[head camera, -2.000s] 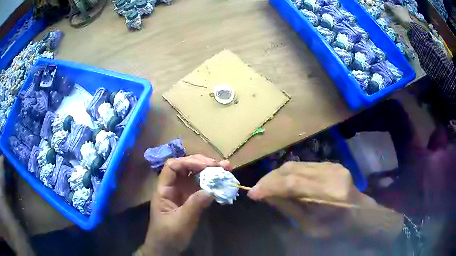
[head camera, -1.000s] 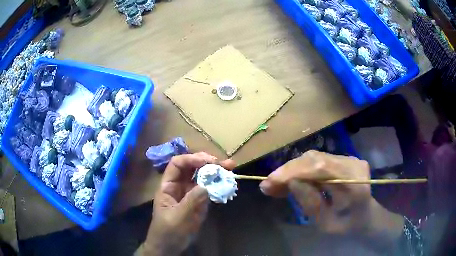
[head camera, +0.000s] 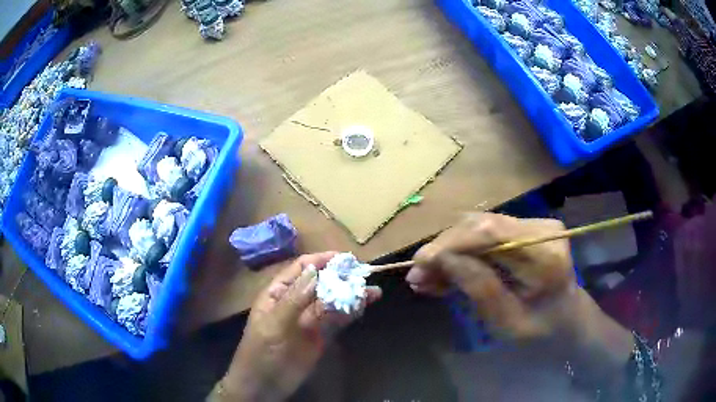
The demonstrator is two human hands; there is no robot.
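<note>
My left hand (head camera: 286,314) holds a white ruffled piece (head camera: 342,283) between thumb and fingers, just past the table's near edge. My right hand (head camera: 498,275) grips a thin tan stick (head camera: 565,234) like a pen; its left tip touches or nearly touches the upper right of the white piece. A purple base piece (head camera: 264,240) lies on the table just beyond my left hand. A small round white glue dish (head camera: 358,141) sits on the cardboard sheet (head camera: 361,188).
A blue tray (head camera: 184,259) at left holds purple bases and assembled ornaments. Another blue tray (head camera: 577,149) with ornaments is at upper right. Loose white pieces (head camera: 39,110) are heaped at far left. Grey-green parts (head camera: 210,17) lie at the far side. A person's sleeve (head camera: 695,47) shows at upper right.
The white piece has been turned in my left hand, whose fingers have shifted. The stick's rear end has swung up from level. The other person's arm at upper right has moved back.
</note>
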